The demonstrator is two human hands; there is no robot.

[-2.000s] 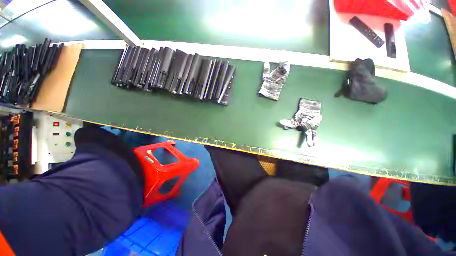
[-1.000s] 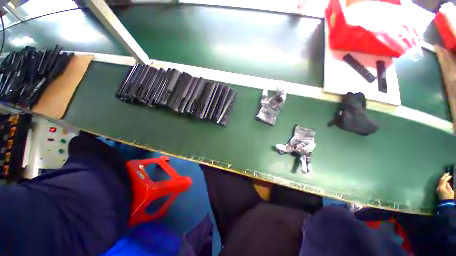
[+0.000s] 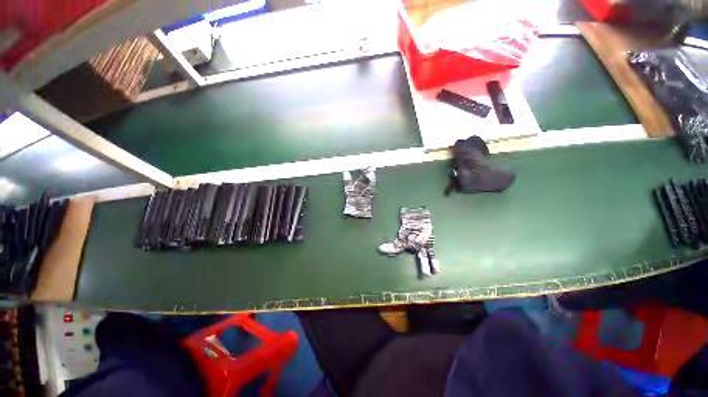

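Note:
A tight row of long black plastic housings [image 3: 223, 215] lies side by side on the green bench [image 3: 310, 271], left of centre. Two limp grey-white knitted gloves lie to its right, one further back [image 3: 359, 193] and one nearer the front edge [image 3: 415, 239]. A soft black cloth lump [image 3: 477, 167] lies behind and right of them. Neither of my hands shows; only dark navy clothing is seen at the bottom of the picture.
Black housings are heaped by brown cardboard [image 3: 65, 248] at far left; more [image 3: 685, 213] lie at far right. Behind, a red bin [image 3: 435, 58] stands by a white board [image 3: 446, 128] with two black pieces [image 3: 501, 102]. Red stools [image 3: 241, 353] stand below the bench.
The view has turned to the right and up, showing more of the back shelf and right bench end. The hand at the right edge a second ago is gone. Housings and gloves lie as before.

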